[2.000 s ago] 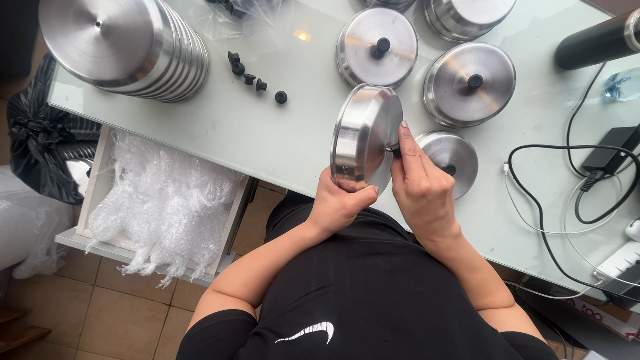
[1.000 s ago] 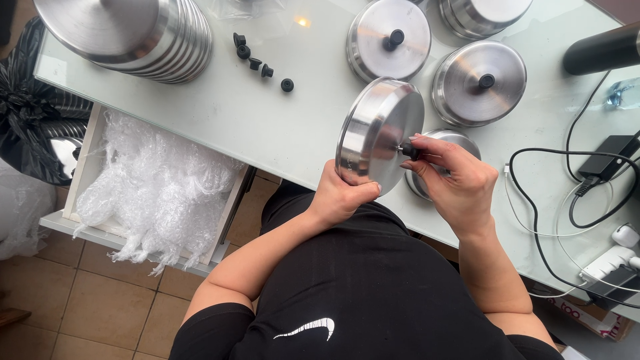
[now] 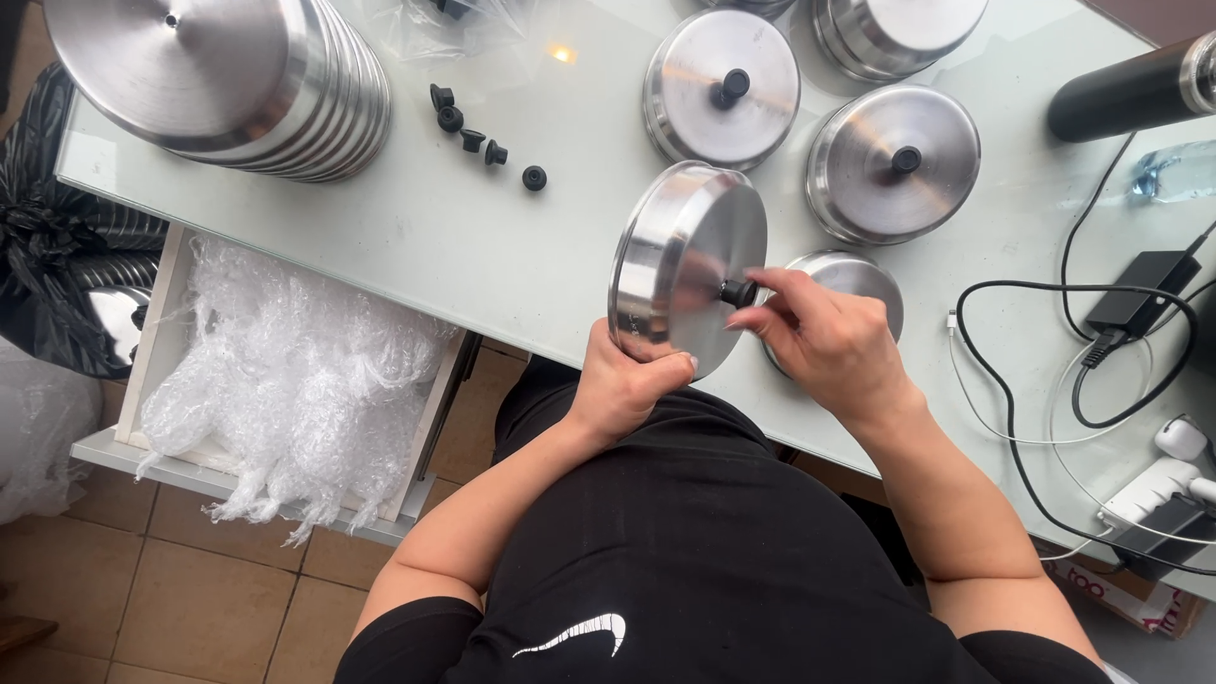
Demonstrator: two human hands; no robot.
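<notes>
My left hand (image 3: 632, 380) grips the lower rim of a round stainless-steel lid (image 3: 646, 266), tilted on edge over the front of the table. At the lid's centre is a black knob (image 3: 738, 293); the thumb and fingers of my right hand (image 3: 826, 337) are at it, slightly blurred, and I cannot tell how firmly they pinch it. Behind my right hand lies another steel lid (image 3: 869, 280), partly hidden. Farther back, a lid with a black knob (image 3: 760, 119) and a second knobbed lid (image 3: 936, 180) rest on the glass. Several loose black knobs (image 3: 496, 152) lie to the left.
A tall stack of steel lids (image 3: 313, 104) stands at the back left of the glass table (image 3: 456, 256). Below it, an open drawer (image 3: 152, 332) holds bubble wrap (image 3: 294, 380). On the right are a black bottle (image 3: 1126, 90), a power adapter (image 3: 1140, 294), cables and a power strip (image 3: 1145, 489).
Two seconds ago my right hand was closer against the lid's face; now its fingers are at the knob's outer end, and more of the knob shows. My left hand still holds the lid.
</notes>
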